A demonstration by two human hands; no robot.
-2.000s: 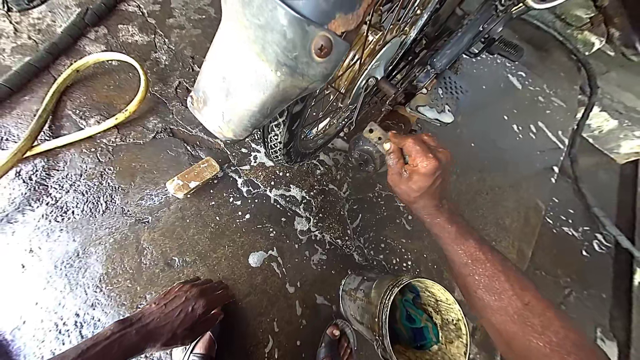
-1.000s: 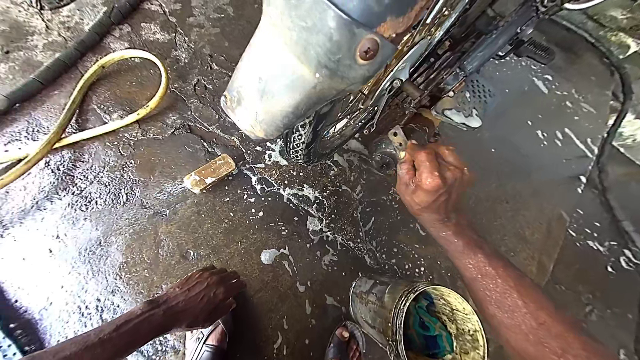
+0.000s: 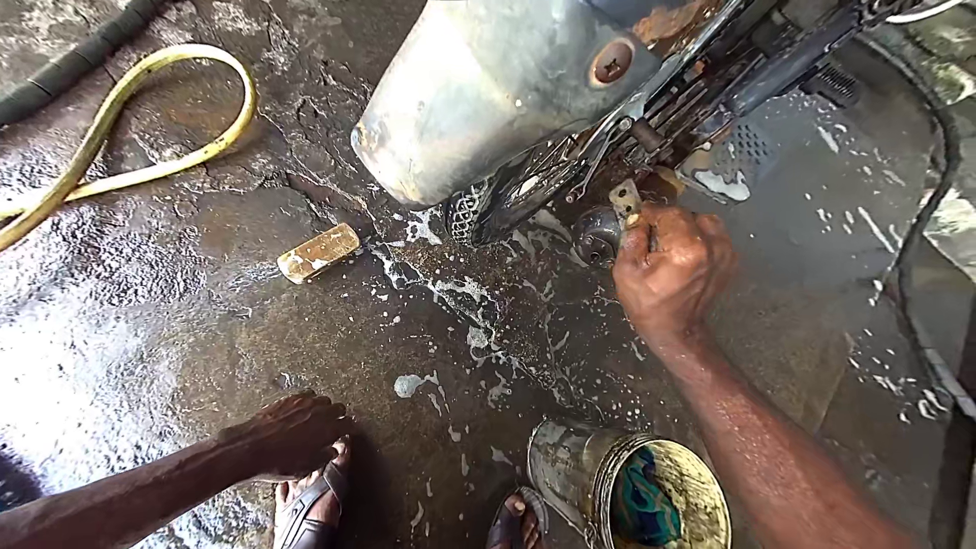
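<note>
My right hand is closed on a small flat metal piece with holes, whose end sticks out past my thumb beside the rear wheel of a motorcycle. A dark rounded metal part of the motorcycle shows just left of my fingers. The worn rear mudguard hangs above the rear tyre, which stands on the wet floor. My left hand hangs low over my sandalled foot, fingers loosely bent, with nothing visible in it; its palm is hidden.
A wooden-backed brush or block lies on the soapy concrete floor. A dirty bucket with a blue-green cloth inside stands near my feet. A yellow hose loops at the left; a black cable runs along the right.
My right hand stays by the rear wheel with the metal piece in it. My left hand stays low near my foot. The view has shifted slightly.
</note>
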